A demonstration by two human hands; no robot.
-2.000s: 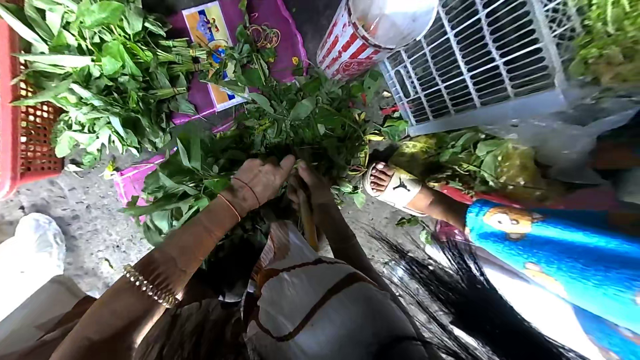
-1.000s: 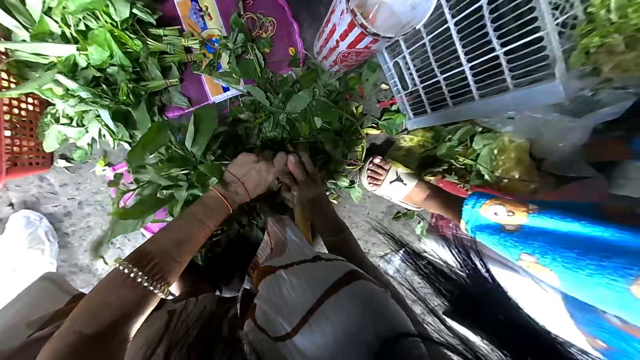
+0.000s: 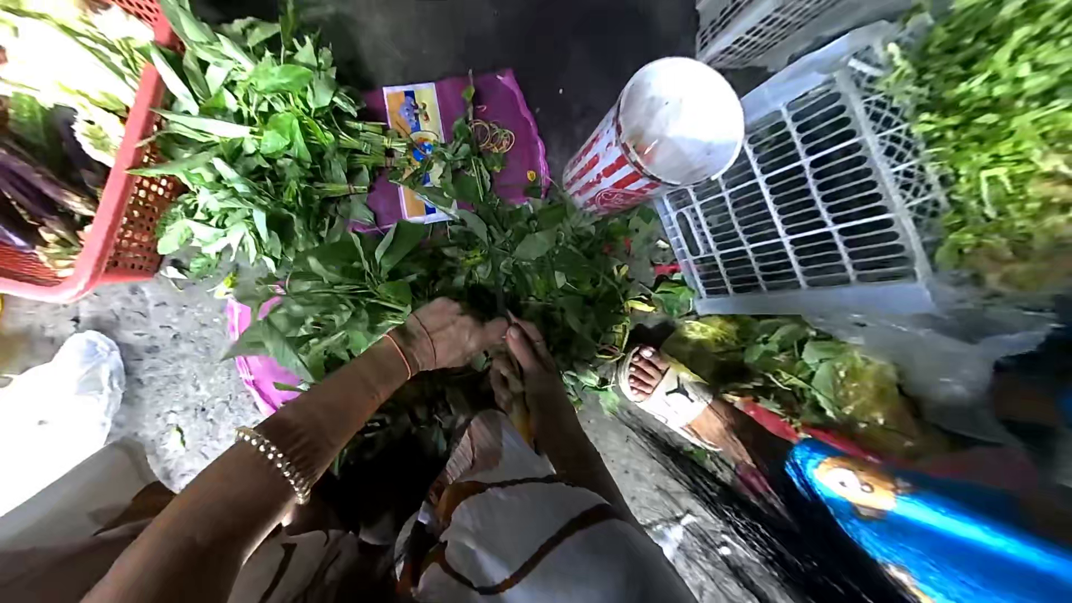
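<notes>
My left hand (image 3: 448, 335), with an orange band and a beaded bracelet on the wrist and forearm, is closed on stems of leafy greens (image 3: 335, 310); the leaves spread to its left. My right hand (image 3: 523, 360) meets it at the fingertips, closed around a narrow tool with a yellow-orange handle (image 3: 519, 419); a bit of thin blade seems to show above the fingers. More loose greens (image 3: 544, 260) are heaped just beyond both hands. Bundles of leafy greens (image 3: 260, 142) lie at the upper left, their stems reaching a purple mat (image 3: 523, 126) with rubber bands (image 3: 492, 136) on it.
A red plastic basket (image 3: 134, 201) of vegetables stands at the left. A red-and-white striped bucket (image 3: 607, 172) leans by a grey plastic crate (image 3: 796, 201), with more greens (image 3: 997, 126) behind. Another person's sandalled foot (image 3: 662, 381) is close at the right, near greens in clear plastic (image 3: 804, 368).
Both hands stay together at the heap of greens. The view has shifted, showing more of the red basket at the left.
</notes>
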